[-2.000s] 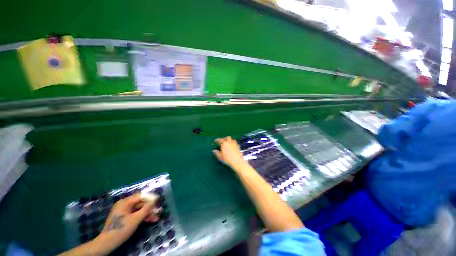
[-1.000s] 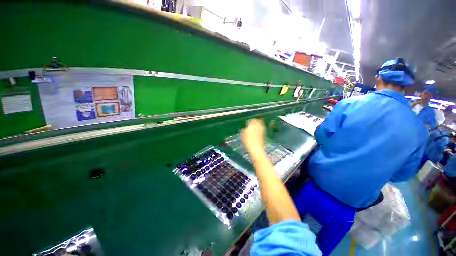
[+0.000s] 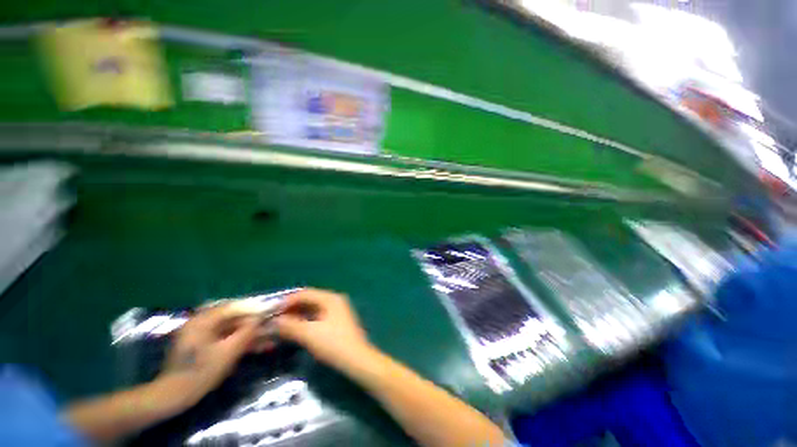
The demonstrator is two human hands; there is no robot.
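Note:
The picture is blurred. My left hand (image 3: 210, 346) and my right hand (image 3: 322, 325) meet at the lower left centre, fingertips together. They seem to pinch something small, but the fingers and blur hide what it is. A white cover (image 3: 255, 305) shows on a left fingertip. Below both hands lies a shiny liner sheet (image 3: 262, 414) with dark pieces, partly hidden by the left hand and forearm.
A liner sheet of dark rows (image 3: 494, 306) lies right of centre, with a greyish clear sheet (image 3: 577, 284) beyond it. White layers (image 3: 31, 214) stand at far left. A dark piece (image 3: 263, 215) lies toward the back. A blue-clothed person (image 3: 743, 349) is at right.
The view has swung back left. My right hand has come back from the greyish sheet on the right to meet my left hand, which was out of view one second ago.

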